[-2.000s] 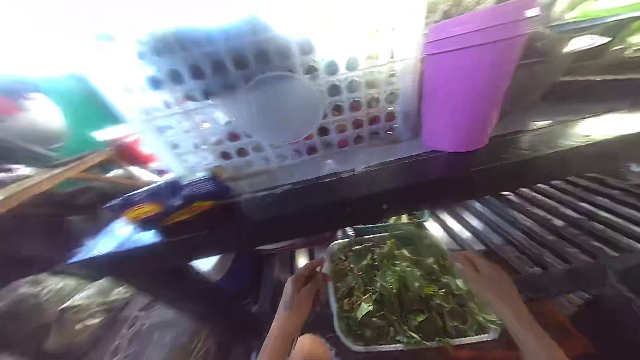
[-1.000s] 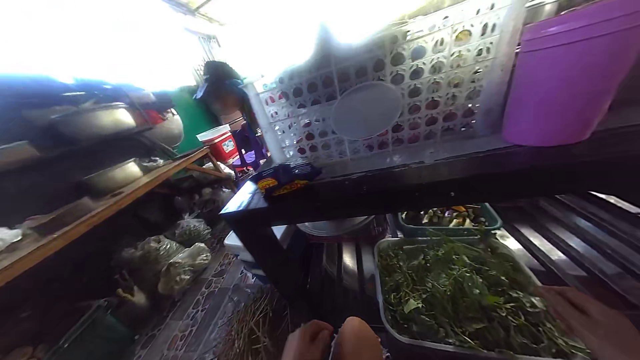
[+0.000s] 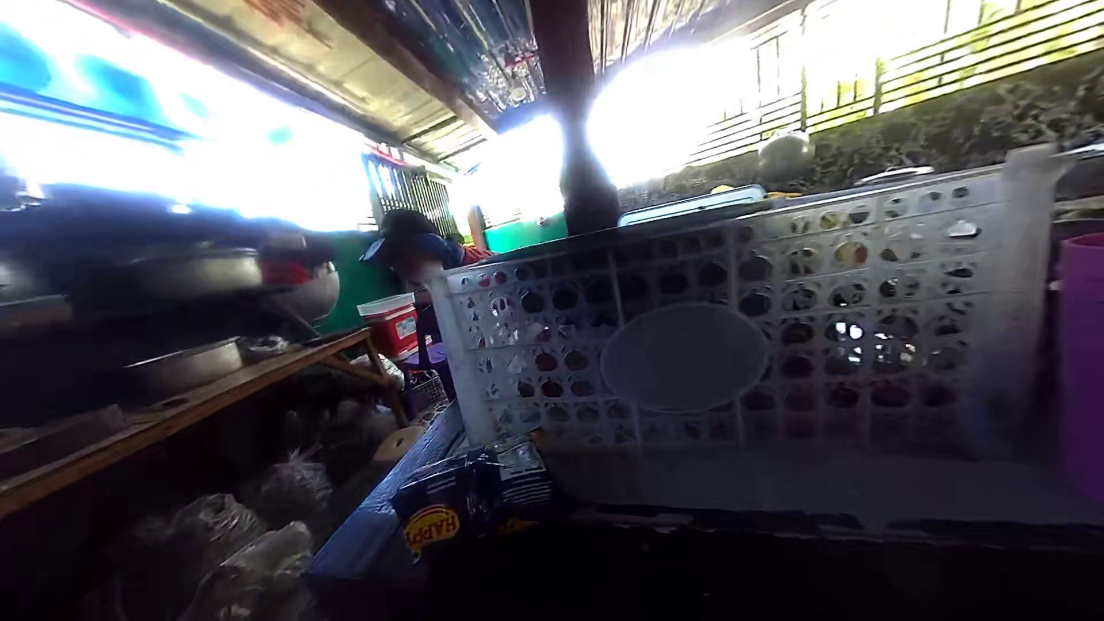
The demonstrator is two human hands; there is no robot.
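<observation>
Neither my left hand nor my right hand shows in the head view now. The tub of green leaves seen earlier is out of view too. Nearest in front of me stands a white plastic crate (image 3: 552,414) with round holes and a blank oval panel, on a dark tabletop. A dark blue plastic packet (image 3: 474,492) with a yellow patch bearing writing lies at the table's near left corner, just before the crate. Part of a purple plastic bucket (image 3: 1082,362) stands at the right edge.
Left, a wooden bench (image 3: 198,401) holds metal basins (image 3: 194,366). Filled clear plastic bags (image 3: 250,552) lie below it. A person (image 3: 414,250) in dark headwear is behind the crate's left end, near a red container (image 3: 397,328). A dark post (image 3: 582,155) rises behind.
The view has swung up and left. Both hands and the tub of leaves between them, visible two seconds ago, have gone out of the frame.
</observation>
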